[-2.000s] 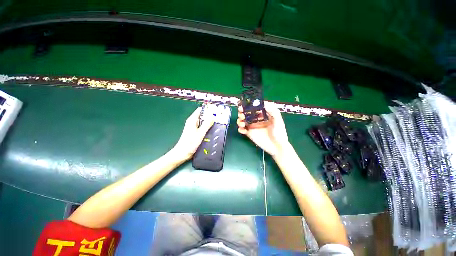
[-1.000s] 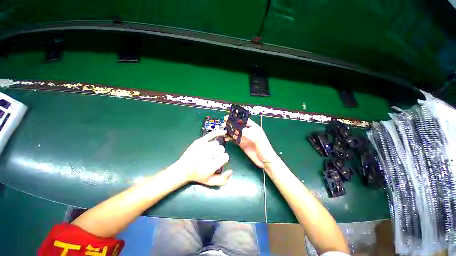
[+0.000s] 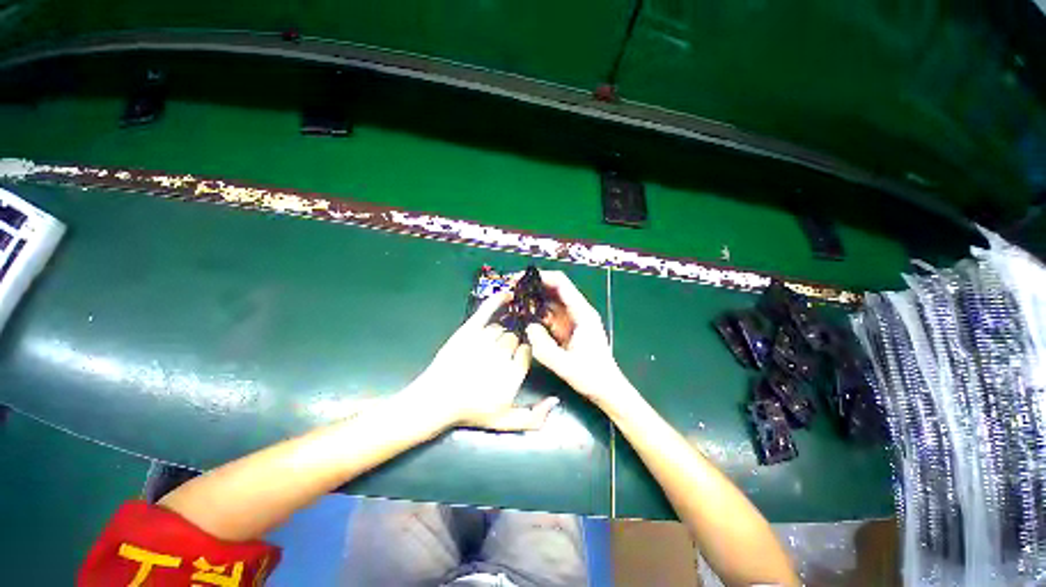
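A small black cover (image 3: 529,300) is held tilted between the fingers of both hands, near the middle of the bench. My right hand (image 3: 574,344) grips it from the right. My left hand (image 3: 476,367) reaches in from the left, its fingertips on the cover's lower left side. The phone body (image 3: 488,284) lies under my left hand. Only its blue and silver circuit-board end shows; the rest is hidden by the hand.
A loose pile of black covers (image 3: 771,430) lies on the right of the bench. A tall stack of clear ribbed trays (image 3: 958,401) stands far right. Spaced black phones (image 3: 624,200) lie on the green belt (image 3: 459,172) beyond the chipped edge. A white tray (image 3: 40,247) is far left.
The cover came from over the belt edge to beside the phone, and it is now tilted more edge-on between both hands. Over the last second, the belt phones have shifted right.
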